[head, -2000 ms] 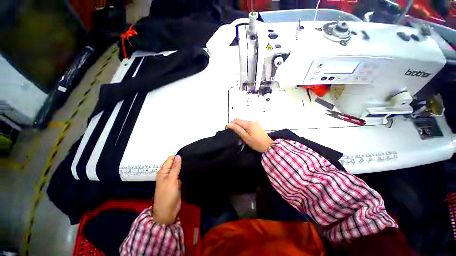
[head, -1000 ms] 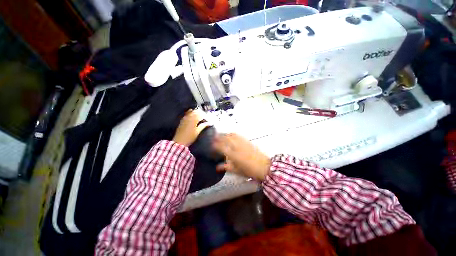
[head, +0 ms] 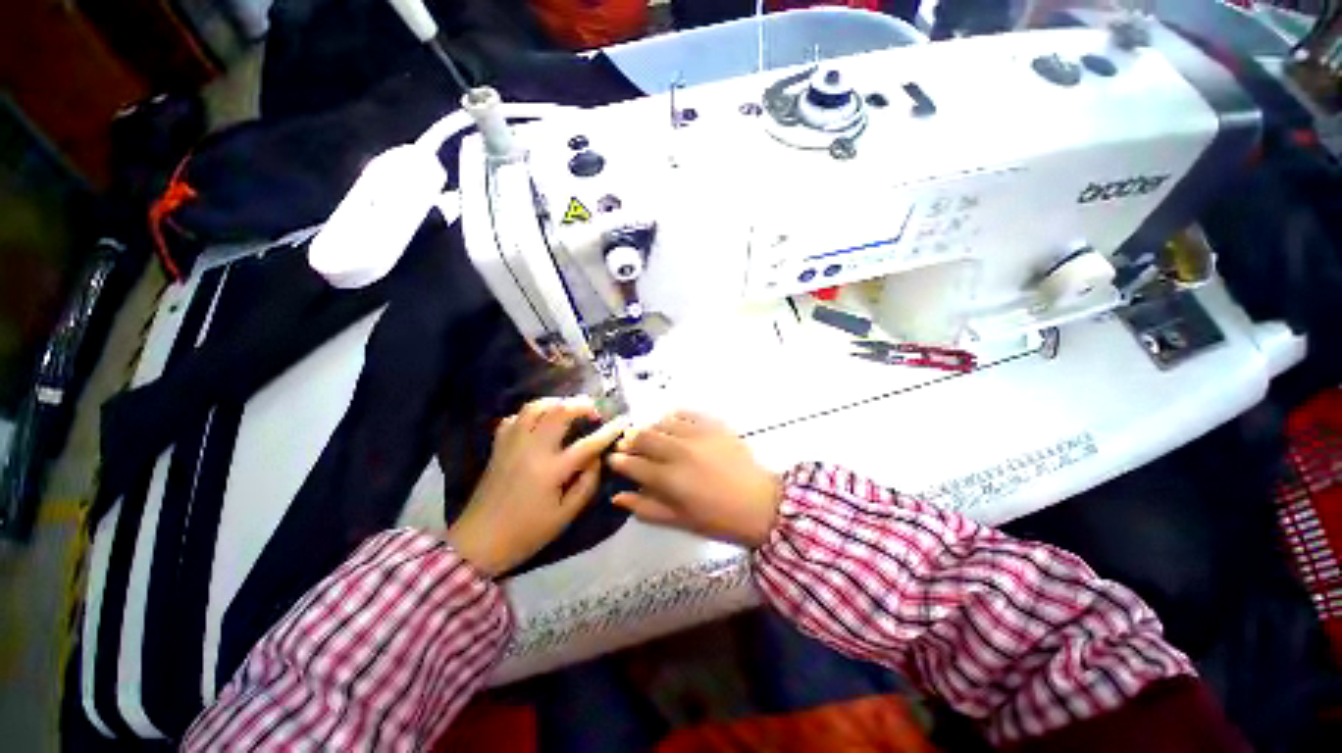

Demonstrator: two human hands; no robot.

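Note:
A black garment panel [head: 427, 346] lies spread on the white machine bed, left of the needle area and under the machine head. My left hand [head: 527, 478] presses on the black cloth just in front of the presser foot [head: 606, 386]. My right hand [head: 692, 478] pinches the near edge of the cloth, its fingertips meeting those of my left hand. The fingers hide most of the cloth edge. The white sewing machine [head: 883, 177] stands above, with its head over the cloth.
Red-handled snips [head: 935, 356] lie on the bed under the arm. A black-and-white striped part [head: 169, 515] lies at the left. A white paddle-shaped part [head: 375, 218] sticks out left of the head. A pale bin [head: 707, 56] and a black bundle with an orange tie [head: 174, 199] are behind.
Both hands have moved from the table's front edge up to the presser foot, bringing the black cloth along. The cloth now lies under the head. The view has shifted and turned.

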